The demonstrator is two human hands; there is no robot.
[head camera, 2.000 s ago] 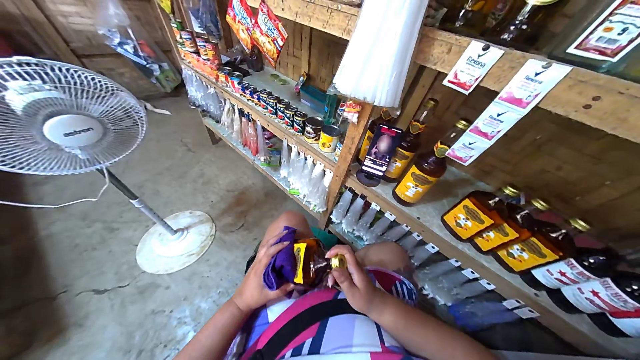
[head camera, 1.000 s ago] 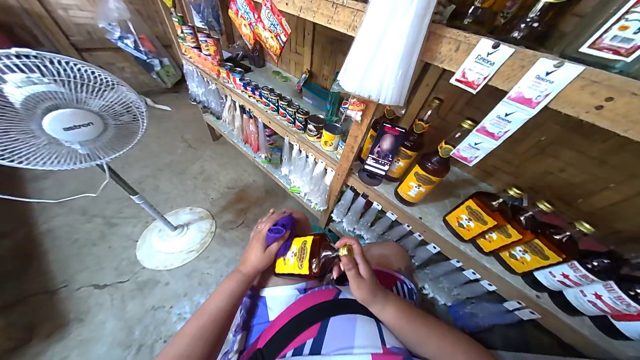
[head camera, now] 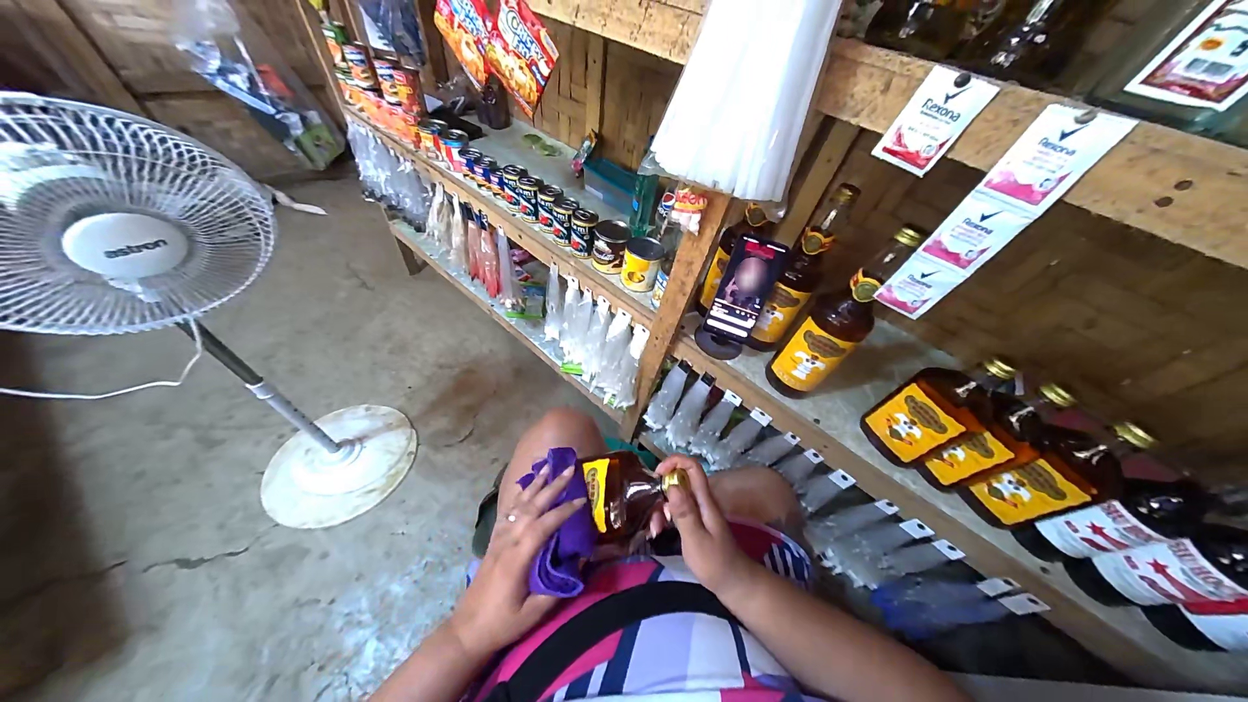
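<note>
A flat glass bottle of brown liquor (head camera: pixel 634 495) with a yellow label lies sideways above my lap, its gold cap pointing right. My right hand (head camera: pixel 694 517) grips it at the neck and cap. Against the bottle's base end, my left hand (head camera: pixel 526 536) presses a folded purple cloth (head camera: pixel 567 556); the cloth covers that end and part of the label. Similar flat bottles (head camera: pixel 912 419) lean in a row on the shelf at the right, and taller brown bottles (head camera: pixel 824 336) stand nearer the post.
A smartphone (head camera: pixel 746 292) on a round stand is by the wooden post (head camera: pixel 682 292). Cans (head camera: pixel 582 232) line the left shelf, with filled plastic bags (head camera: pixel 614 351) below. White plastic bags (head camera: pixel 746 97) and sachet strips (head camera: pixel 1058 156) hang overhead. A stand fan (head camera: pixel 127 244) is at left.
The cloth and my left hand have shifted about the bottle's base end; one second ago more of the yellow label showed. My right hand has stayed at the neck.
</note>
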